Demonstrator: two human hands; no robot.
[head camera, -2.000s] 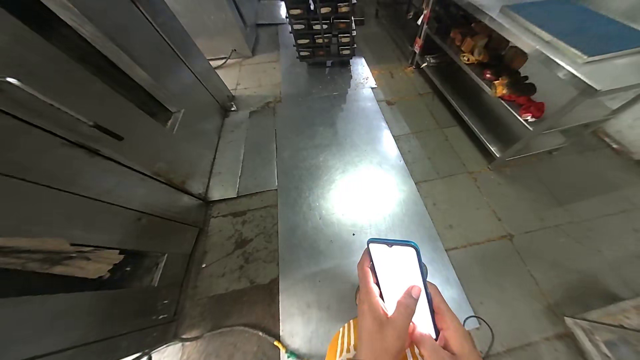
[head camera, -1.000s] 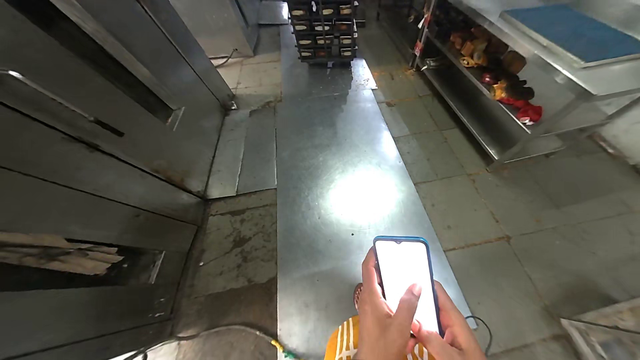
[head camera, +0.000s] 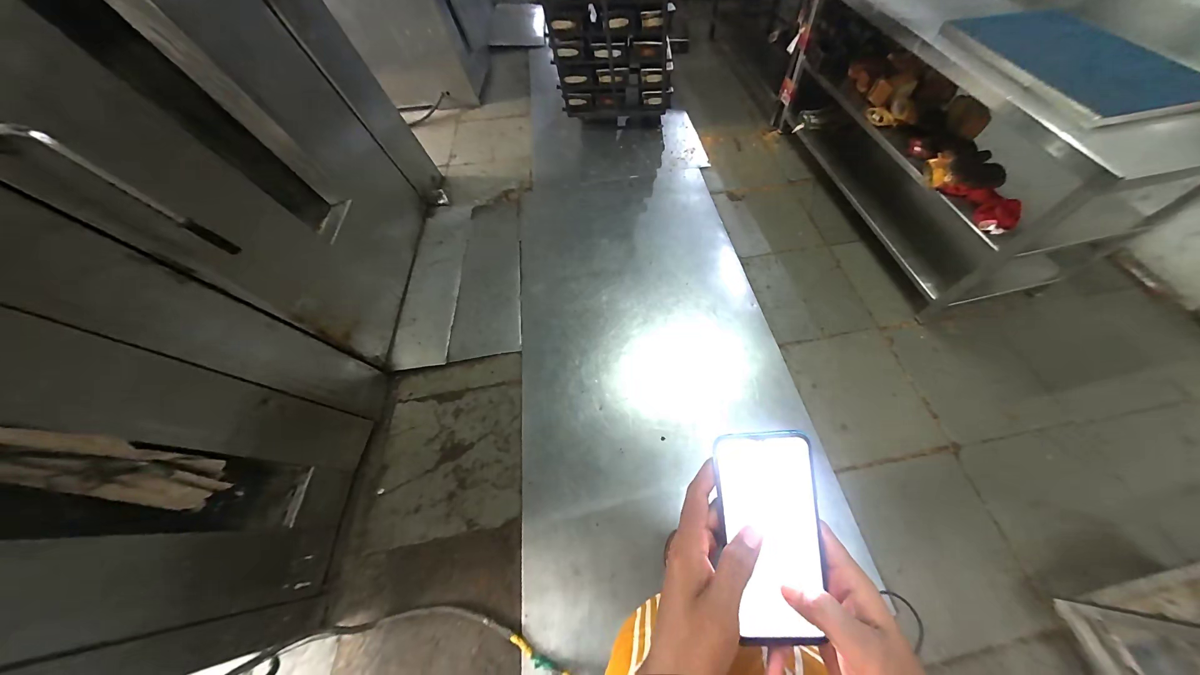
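Note:
A smartphone (head camera: 773, 525) with a bright, washed-out screen is held upright between both hands at the lower centre right. My left hand (head camera: 703, 572) wraps its left edge, with the thumb over the screen. My right hand (head camera: 848, 609) grips the lower right edge, its thumb on the lower part of the screen. Below the hands shows yellow cloth with white stripes (head camera: 637, 633). Beneath the phone runs a long sheet-metal strip (head camera: 600, 394), lit by a strong glare spot. The fingers behind the phone are mostly hidden.
Large metal cabinets or ovens (head camera: 234, 281) with a bar handle line the left. A rack of dark tins (head camera: 614, 61) stands at the far end. On the right is a steel shelved table (head camera: 1069, 141) with a blue-topped board (head camera: 1078, 61). A cable (head camera: 422, 614) lies at lower left.
The right thumb has moved up onto the lower part of the phone's screen. The phone stays in both hands.

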